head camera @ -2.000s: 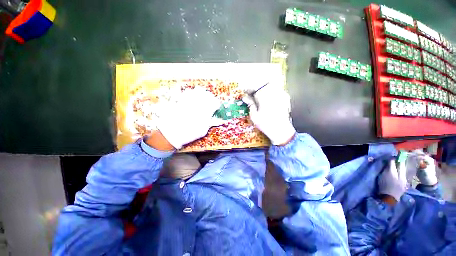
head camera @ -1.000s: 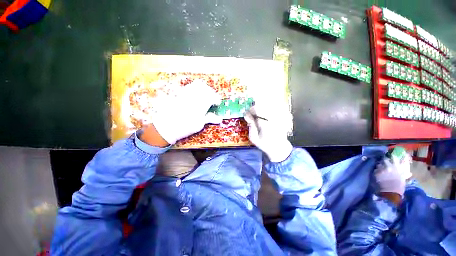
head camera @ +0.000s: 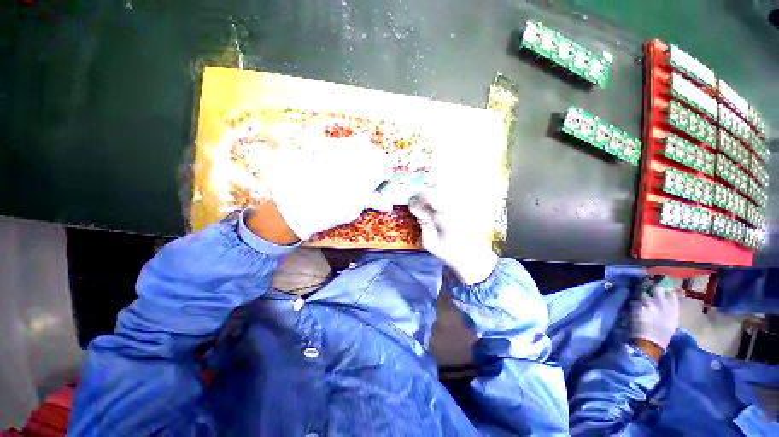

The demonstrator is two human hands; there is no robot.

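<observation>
My left hand (head camera: pixel 329 192), in a white glove, holds the left part of a green circuit board panel (head camera: pixel 407 181) over the work board (head camera: pixel 444 107). The panel is small and washed out by glare. My right hand (head camera: pixel 453 235), also in a white glove, is at the panel's right end with its fingers drawn together. A small dark spot shows at its fingertips; the dark tool's shaft cannot be made out. Red-brown flecks (head camera: pixel 376 229) lie scattered on the yellow-edged work board, beneath and around both hands.
Two loose circuit board panels (head camera: pixel 565 53) lie on the dark green bench (head camera: pixel 111 128) at the upper right. A red tray (head camera: pixel 692 246) with rows of panels stands further right. Another person's gloved hand (head camera: pixel 656 317) and blue sleeves are at the lower right.
The view has turned, and the tape roll at upper left has left it. The dark tool seen earlier in my right hand no longer shows clearly. My left hand still holds the panel.
</observation>
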